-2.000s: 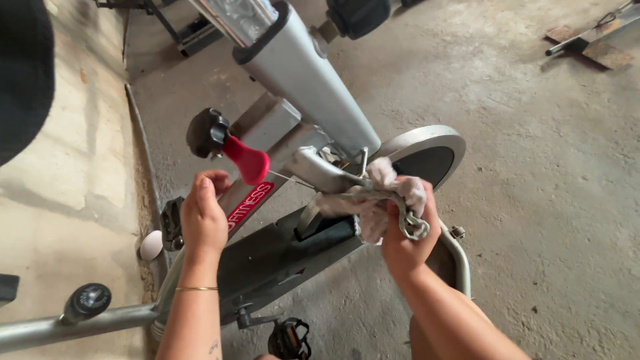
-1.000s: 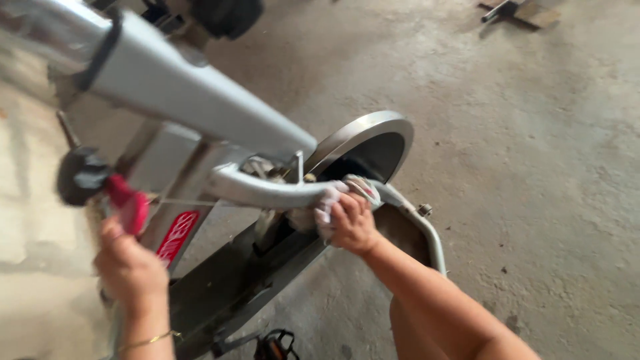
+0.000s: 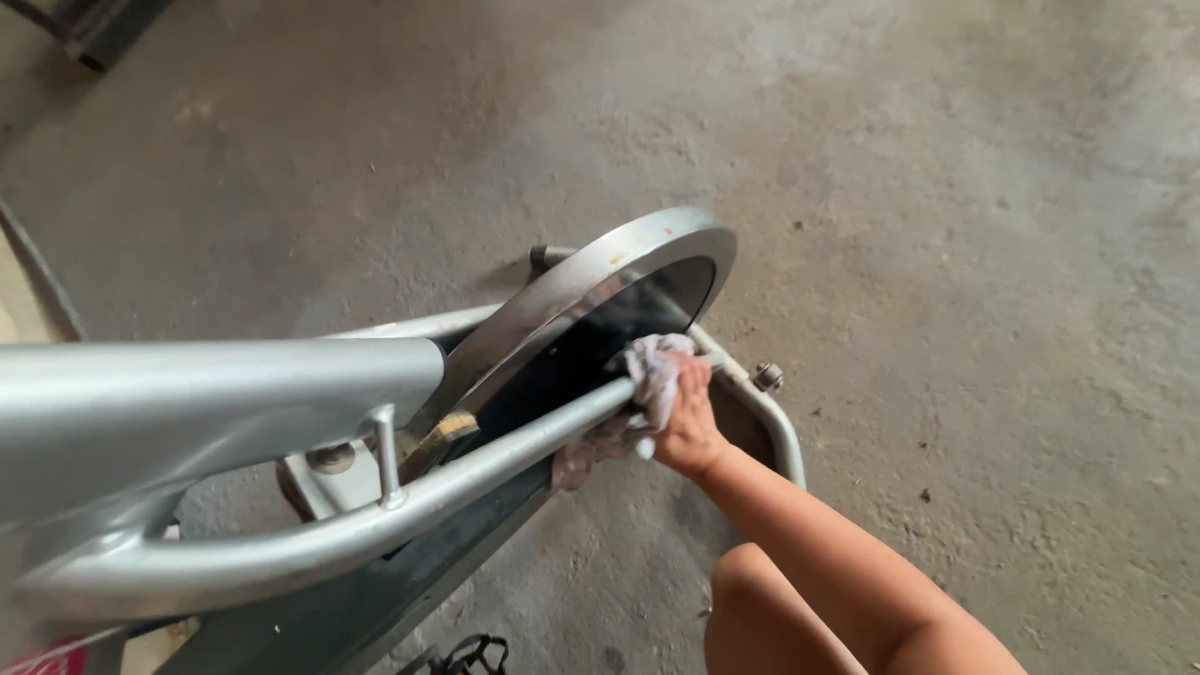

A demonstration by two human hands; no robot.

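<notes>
My right hand (image 3: pixel 689 422) is closed around a pale, crumpled cloth (image 3: pixel 659 375), which wraps the silver frame tube (image 3: pixel 525 445) of an exercise bike near the tube's far end. Part of the cloth hangs below the tube. Just beyond it stands the bike's flywheel (image 3: pixel 656 234), with a silver rim and a dark inner disc. A small metal post joins the tube to the thick silver main frame (image 3: pixel 234 384) at the left. A brake pad (image 3: pixel 441 436) sits close to the rim. My left hand is out of view.
The bike's curved floor stand (image 3: pixel 783 431) runs past my right wrist, with a bolt-like knob (image 3: pixel 768 377) beside it. Below the tube lies a dark chain cover (image 3: pixel 375 591). A pedal (image 3: pixel 473 652) shows at the bottom edge. Rough concrete floor (image 3: pixel 937 234) surrounds the bike.
My right hand has moved with the cloth onto the tube and along it toward its far end. My left hand, earlier near the red lever, has left the view. The view has shifted toward the flywheel.
</notes>
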